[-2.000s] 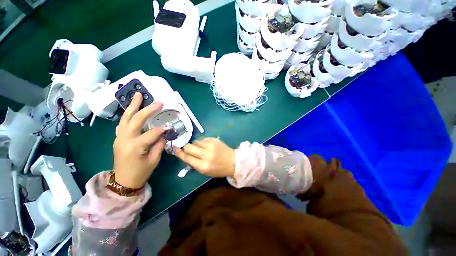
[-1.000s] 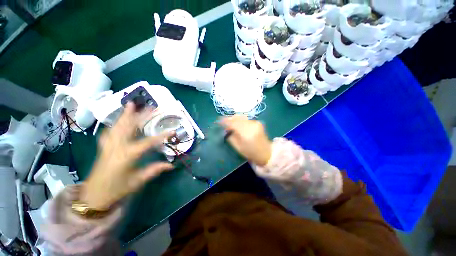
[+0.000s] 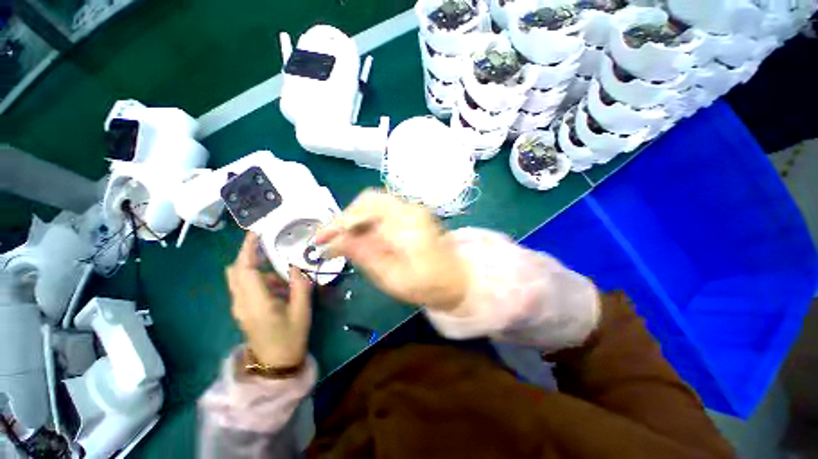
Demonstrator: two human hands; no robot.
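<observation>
A white camera head [image 3: 291, 184] lies on the green bench, with its black lens panel [image 3: 252, 196] up and its round opening toward me. My left hand [image 3: 272, 309] is at the near left edge of the head, thumb and fingers around its rim. My right hand [image 3: 404, 251] is over the right side of the opening, fingertips pinched at the wires there; it is blurred, and what it pinches is hidden. Dark wire leads with a blue-ended connector [image 3: 363, 333] hang out onto the bench near its edge.
Another camera head [image 3: 321, 85] stands behind, beside a round white stringy bundle [image 3: 430, 163]. A wired unit [image 3: 152, 170] and a heap of white units [image 3: 112, 381] lie at left. Stacked base covers [image 3: 619, 99] fill the back right. A blue bin [image 3: 700, 260] is right of my lap.
My right hand has moved left from the bench to the opening. My left hand, lifted and spread a second ago, is now down at the head's near edge.
</observation>
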